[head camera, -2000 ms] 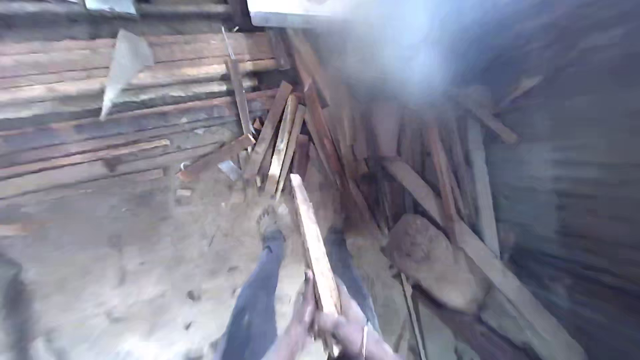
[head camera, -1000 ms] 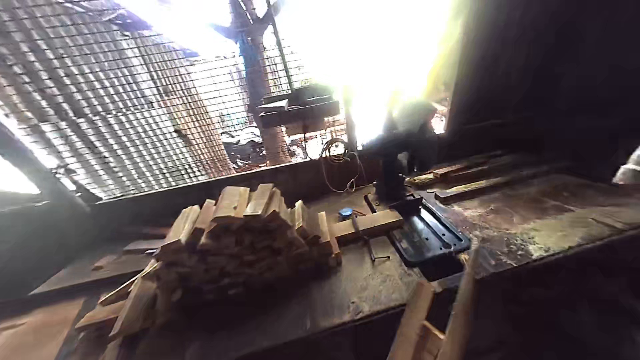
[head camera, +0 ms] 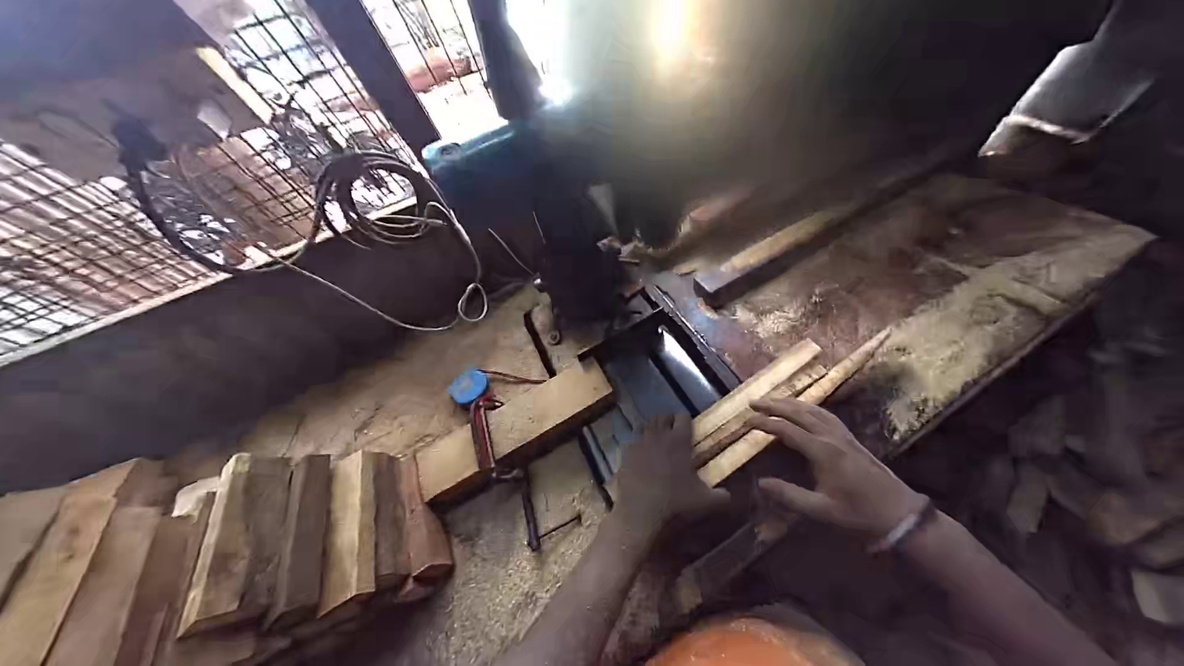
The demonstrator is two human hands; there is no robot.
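Note:
Several narrow wooden strips (head camera: 763, 407) lie side by side across the front right of a dark metal machine bed (head camera: 661, 370). My left hand (head camera: 661, 476) is at their left end, over the front edge of the bed; whether its fingers grip them is unclear. My right hand (head camera: 828, 462) is spread, thumb apart, with its fingertips at the right side of the strips. Left of the bed, a squared wooden block (head camera: 518, 430) is held to the bench by a red-and-black clamp (head camera: 483, 439), beside a blue round object (head camera: 468, 388).
Stacked wood pieces (head camera: 277, 536) fill the lower left. A coiled cable (head camera: 379, 199) hangs by the wire mesh. Behind the bed stands a dark machine (head camera: 573, 222). A long board (head camera: 786, 240) lies on the sawdust-covered bench (head camera: 980, 305). Something orange (head camera: 754, 643) shows at the bottom.
The view has swung from the floor and scrap wood up to the bench and closer to the machine. Two seconds ago both hands held one long wood piece; now they are at several strips on the machine bed.

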